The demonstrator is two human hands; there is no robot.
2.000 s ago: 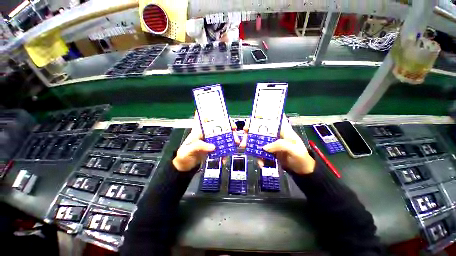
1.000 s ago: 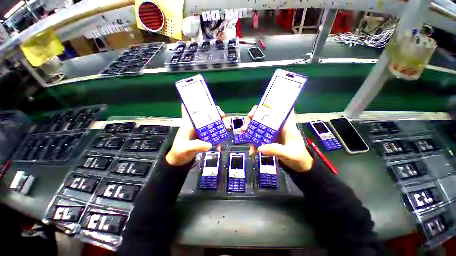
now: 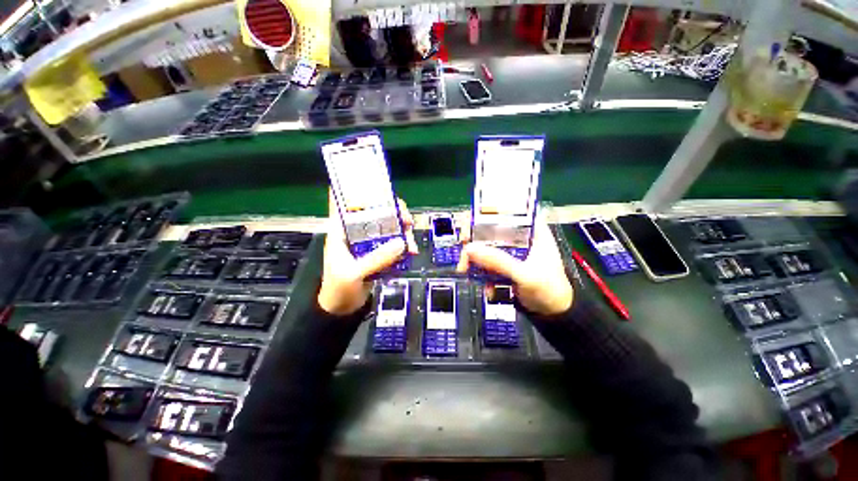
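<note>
My left hand (image 3: 350,268) holds a blue keypad phone (image 3: 362,188) upright, its display lit white, my thumb over its keys. My right hand (image 3: 527,268) holds a second blue keypad phone (image 3: 506,188) the same way, display lit white, thumb across its keys. Below them is the clear plastic tray (image 3: 470,361). In its near row lie three blue keypad phones with dark displays, one of them the middle phone (image 3: 440,318). Another keypad phone (image 3: 444,238) lies in the far row, between my hands. My hands hide parts of the far row.
Right of the tray lie a red pen (image 3: 600,284), a single keypad phone (image 3: 608,246) and a smartphone (image 3: 651,246). Side trays of dark phones stand left (image 3: 179,371) and right (image 3: 767,310). A slanted pale post (image 3: 691,164) rises at right. Across the green strip are more trays.
Both held phones have turned more upright. The thumbs have moved inward over the keys. Across the strip, a phone now shows raised near the yellow board.
</note>
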